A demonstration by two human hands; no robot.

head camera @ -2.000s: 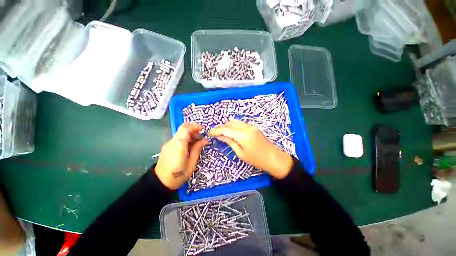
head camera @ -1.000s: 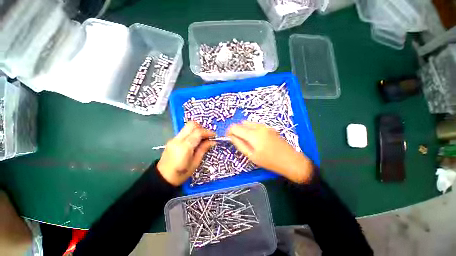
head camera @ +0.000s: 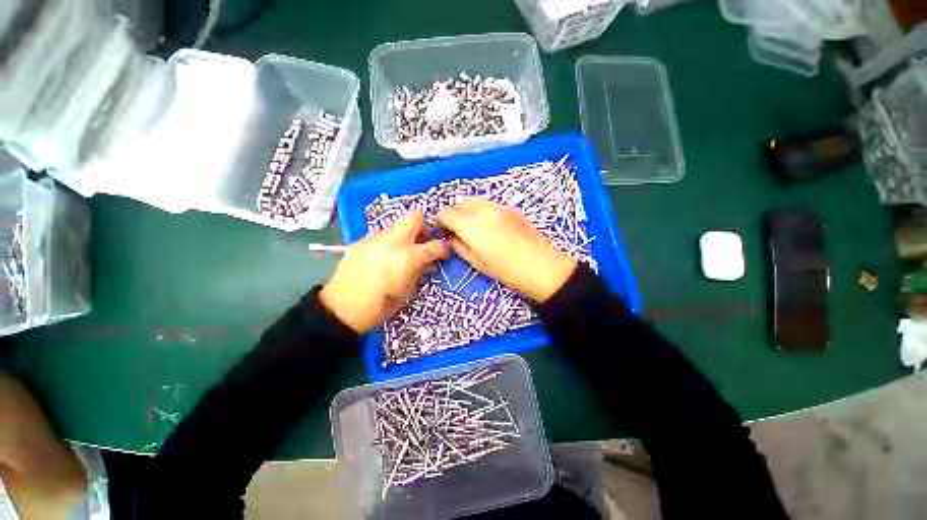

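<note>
My left hand (head camera: 374, 272) is over the left part of the blue tray (head camera: 624, 266), fingers closed on a thin metal pin (head camera: 327, 248) whose end pokes out to the left past the tray's rim. My right hand (head camera: 506, 244) is beside it, its bent fingertips meeting or nearly meeting the left ones. What lies between the fingertips is hidden or too small to tell. Short metal sleeves (head camera: 457, 323) fill the tray's left and lower parts. Long thin pins (head camera: 554, 198) lie at its upper right.
Near clear box (head camera: 544, 447) holds crisscrossed rods. Far clear box (head camera: 381, 91) and left clear box (head camera: 349, 132) hold short metal parts. A clear lid (head camera: 630, 117), white case (head camera: 722, 255), black phone (head camera: 798, 279) and dark pouch (head camera: 811, 154) are right. Another person's arm (head camera: 36, 447) shows lower left.
Both hands have moved up a little in the tray and stay close together. The pin now sticks out at the left, higher than before. The whole view has shifted slightly.
</note>
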